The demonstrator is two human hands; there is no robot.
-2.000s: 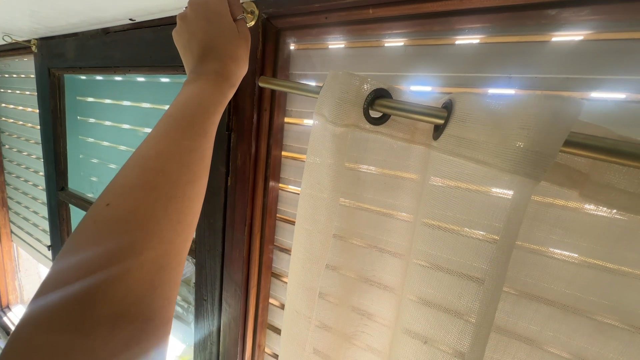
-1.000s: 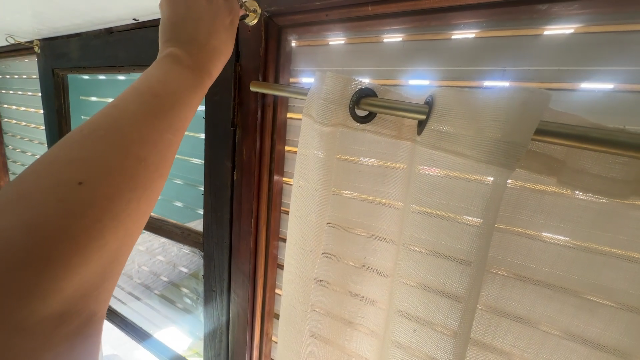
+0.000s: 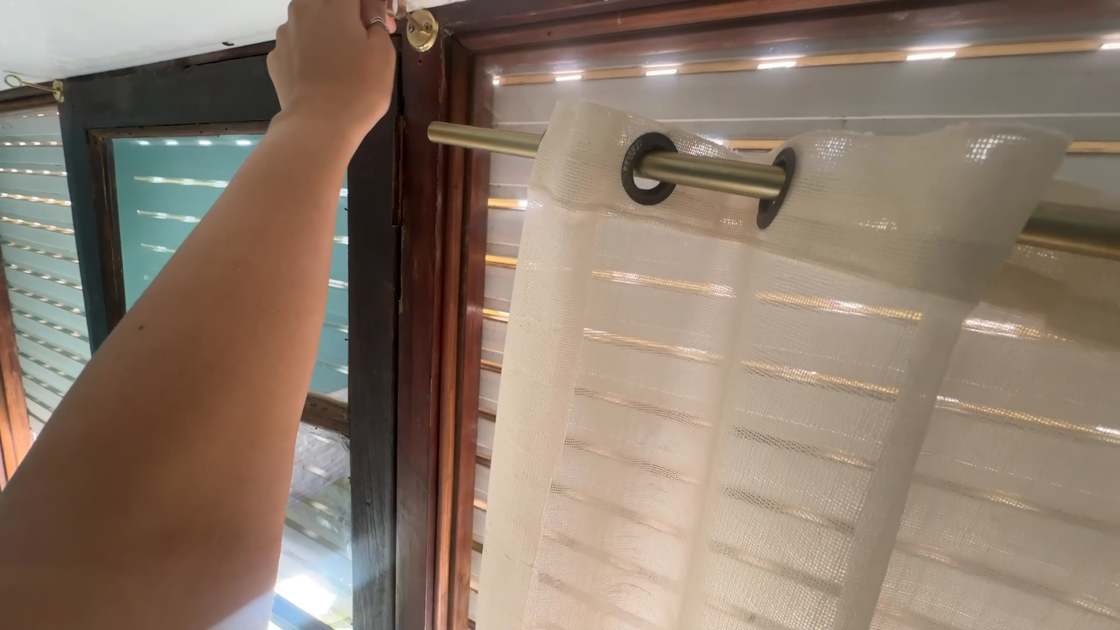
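Note:
My left hand (image 3: 332,66), with a ring on one finger, reaches up at the top edge. Its fingers are closed about the arm of a brass curtain-rod bracket (image 3: 422,31), whose round plate is fixed to the reddish wooden frame. The fingertips are partly cut off by the view. Lower right of the hand, a brass-coloured curtain rod (image 3: 486,139) passes through dark eyelets (image 3: 648,169) of a sheer cream curtain (image 3: 656,394). The rod's left end sticks out past the cloth, away from the bracket. My right hand is out of view.
A dark wooden sash (image 3: 374,394) with glass panes stands behind my forearm. Another brass bracket (image 3: 58,90) is at the far left, under the white ceiling (image 3: 175,31). Slatted shutters (image 3: 39,254) let light through behind the glass and curtain.

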